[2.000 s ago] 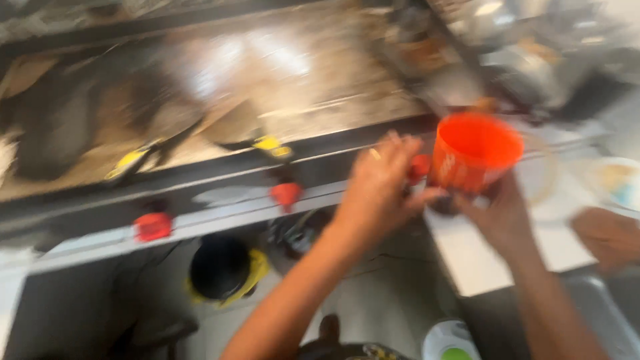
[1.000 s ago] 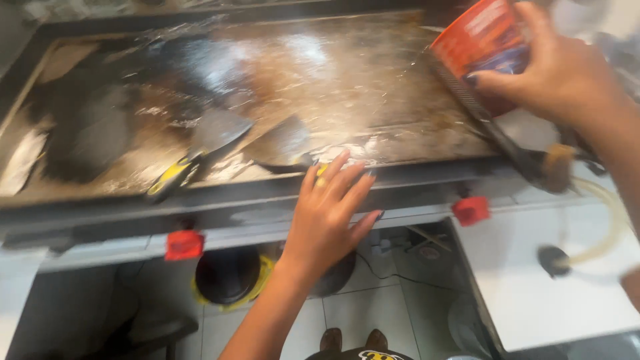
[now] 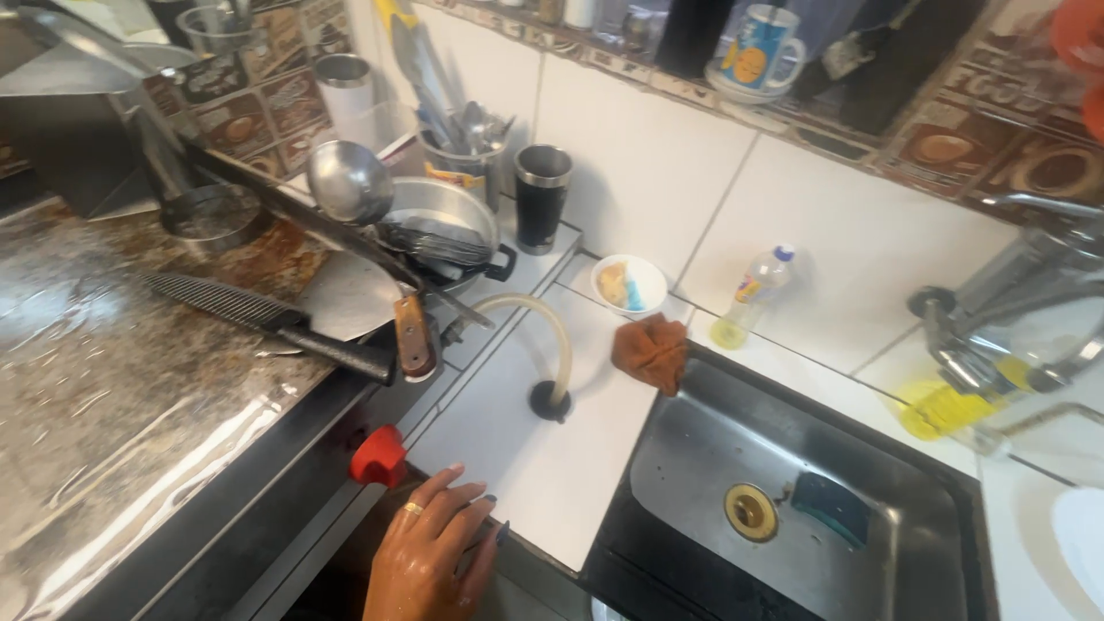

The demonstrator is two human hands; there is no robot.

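Note:
My left hand (image 3: 440, 543), wet and with a ring on one finger, hovers low in the view with nothing in it, just below a red control knob (image 3: 379, 457) on the griddle's front. My right hand is out of the picture. On the griddle (image 3: 112, 397) at left, water and a greasy film show; a black-handled grill brush or grater-like tool (image 3: 259, 315) and a wooden-handled spatula (image 3: 416, 336) lie at its right edge. A steel sink (image 3: 776, 466) holds a dark sponge (image 3: 830, 509). A brown cloth (image 3: 651, 352) rests at the sink's corner.
A hose (image 3: 556, 336) curves into a hole in the white counter (image 3: 492, 440). Behind stand a metal pot (image 3: 466, 211) with utensils, a black tumbler (image 3: 542, 198), a white bowl (image 3: 630, 283) and a plastic bottle (image 3: 752, 297). The faucet (image 3: 957, 336) overhangs at right.
The view has swung right to the counter and sink. My right hand, which held a red container a second ago, has left the view, and the container no longer shows.

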